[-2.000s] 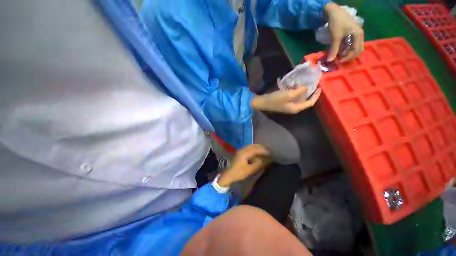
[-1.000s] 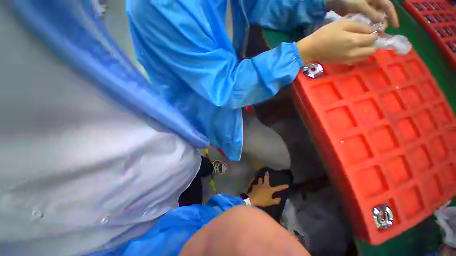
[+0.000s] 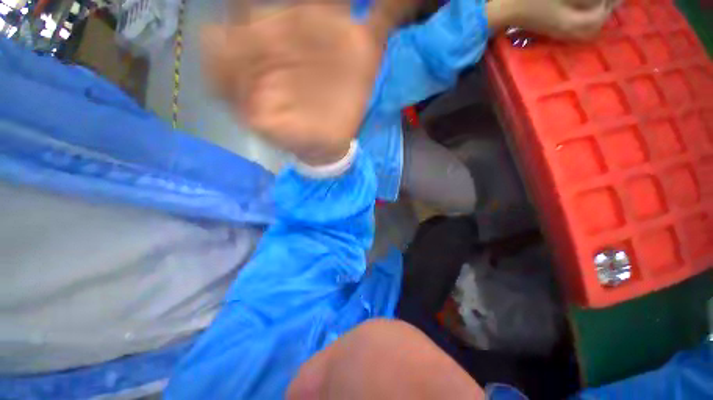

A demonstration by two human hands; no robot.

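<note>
My left hand (image 3: 293, 78) is raised large and blurred at the upper centre, with a white band at its wrist. Its broad palm side shows and I see nothing in it; the fingers are too blurred to make out singly. My right hand is out of the picture; only a blue sleeve shows at the bottom right edge. The red-orange compartment tray (image 3: 564, 195) lies at the right. One shiny silver part (image 3: 612, 268) sits in its near corner pocket. Another shiny part (image 3: 519, 36) lies at its far left corner.
A blue-sleeved person beside me has a hand (image 3: 559, 17) over the tray's far end. The green bench (image 3: 641, 336) shows below the tray. Dark legs and a whitish crumpled sheet (image 3: 473, 301) are under the bench edge. Shiny things stand at the top left.
My left hand has risen from low over the legs to the upper centre, close to the camera. The view has shifted, so the tray sits higher. The cloth by the other person's hands no longer shows.
</note>
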